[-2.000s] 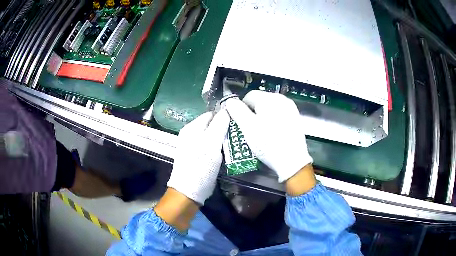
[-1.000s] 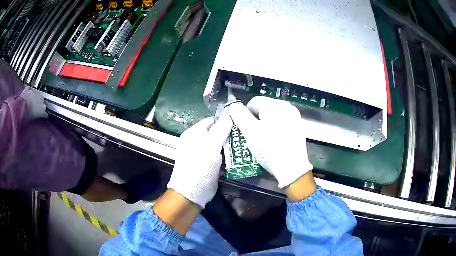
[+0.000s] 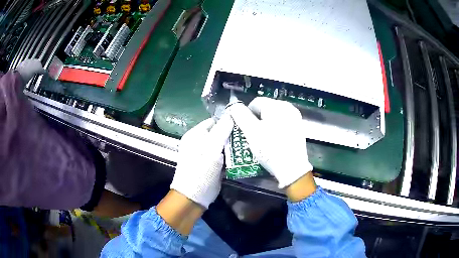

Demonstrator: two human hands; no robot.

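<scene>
An adhesive tube (image 3: 239,158), green and white, is held between my white-gloved hands. My left hand (image 3: 200,160) grips it from the left. My right hand (image 3: 278,137) grips it from the right near its neck. The pale nozzle points into the open end of a large silver-white metal housing (image 3: 297,38), at its left corner. Part of a circuit board (image 3: 302,97) with small parts shows inside the opening. Whether the nozzle tip touches anything there cannot be told. The housing lies on a dark green pallet (image 3: 352,167).
Left of it, an open power unit (image 3: 103,43) with a red foam pad (image 3: 83,76) lies on another pallet. Steel rollers (image 3: 434,121) are at right. Another person's purple sleeve (image 3: 48,146) and gloved hand (image 3: 29,69) are at left.
The other person's sleeve has moved further into view, and a gloved hand has reached the left pallet's edge. My hands and the tube have stayed almost in place.
</scene>
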